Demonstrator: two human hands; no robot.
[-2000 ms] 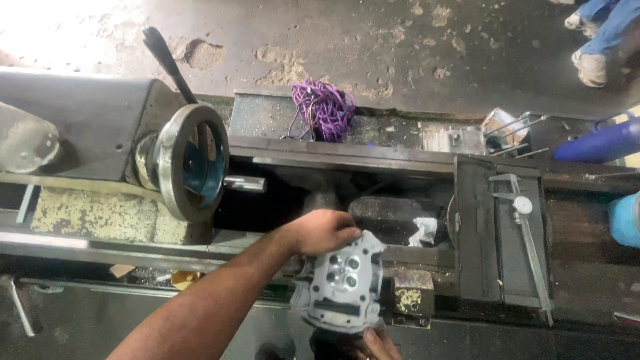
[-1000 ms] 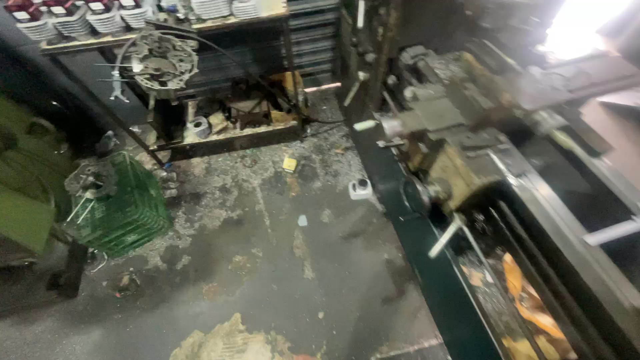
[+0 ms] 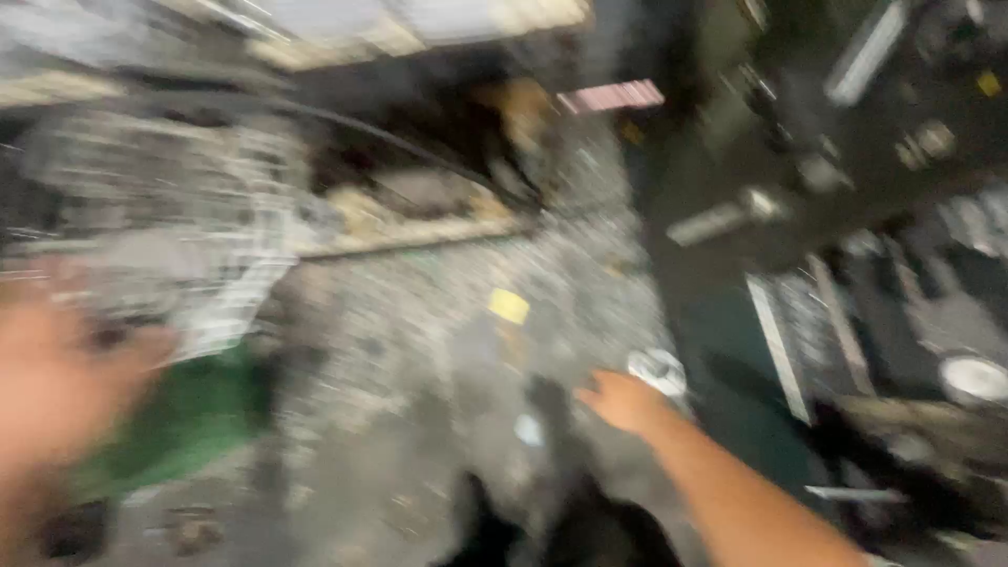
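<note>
The view is heavily blurred. My left hand (image 3: 71, 370) reaches in from the left edge, thumb apart from the fingers, in front of a green basket (image 3: 189, 417) and a grey, finned metal part (image 3: 173, 205). Whether it touches or holds that part cannot be told. Over the floor at right of centre is my right hand (image 3: 626, 400), its fingers bent and nothing visible in them. Just beside it in the view lies a small white container (image 3: 657, 372).
A machine with levers (image 3: 717, 223) runs down the right side. A low shelf (image 3: 425, 239) with clutter is at the upper middle, below pale stacked parts (image 3: 331, 24). A yellow piece (image 3: 509, 306) and a pale scrap (image 3: 528, 430) lie on the floor.
The view has swung from the lathe to the floor and shelf. Two seconds ago my hands held a metal cylinder head over the lathe; now they are apart and it is not seen in them.
</note>
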